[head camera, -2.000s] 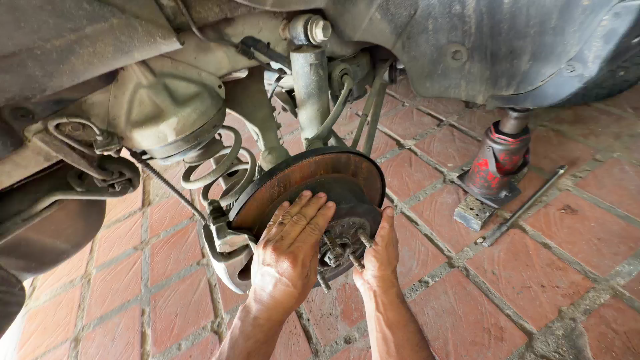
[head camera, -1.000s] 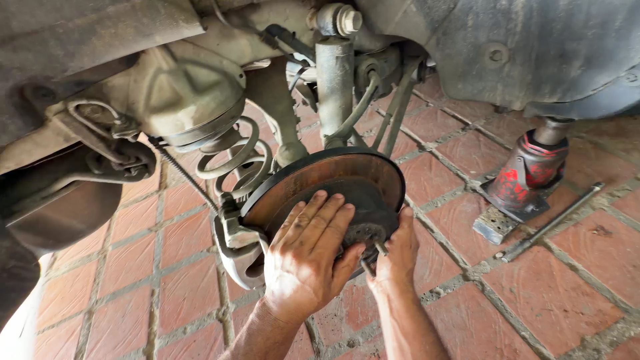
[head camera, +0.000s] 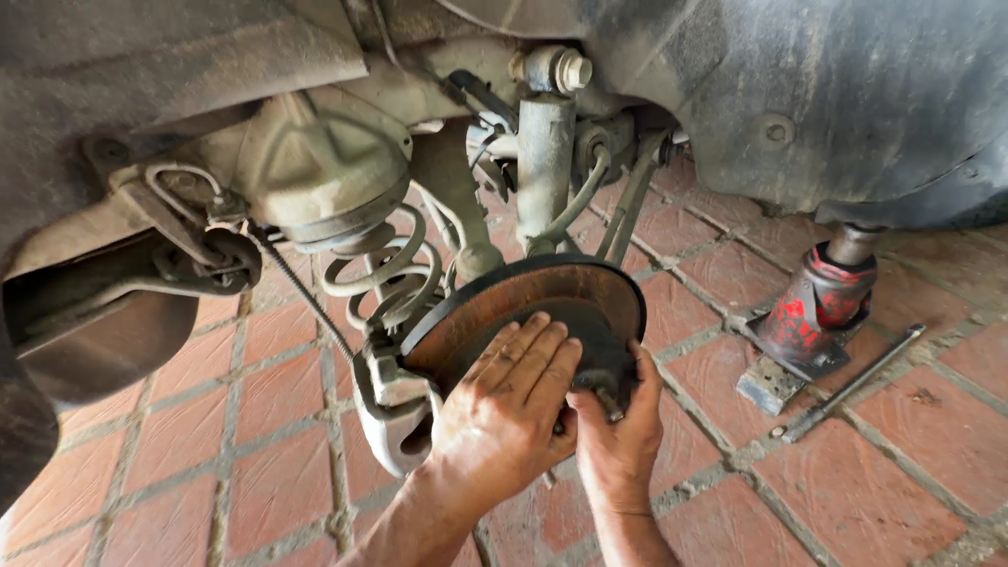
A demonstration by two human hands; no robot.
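A rusty brake disc (head camera: 449, 342) with a dark rim stands tilted below the shock absorber (head camera: 545, 165). My left hand (head camera: 512, 394) lies over the dark central hat of the disc, fingers together and pointing up. At the right side of the hat, my right hand (head camera: 622, 429) has its thumb and fingers curled around the edge by the wheel studs, which my hands partly hide. The brake caliper (head camera: 394, 386) sits at the disc's left edge, close to my left wrist. Whether either hand truly grips the disc is hard to see.
A coil spring (head camera: 386, 272) and a metal spring housing (head camera: 327, 165) are left of the disc. A red bottle jack (head camera: 819, 303) on a block (head camera: 770, 384) bears up the body at right, beside a metal bar (head camera: 854, 384). Brick paving (head camera: 276, 465) lies below.
My left hand has shifted from the disc's face over the hub centre and studs. My right hand remains at the right edge. The view has moved slightly.
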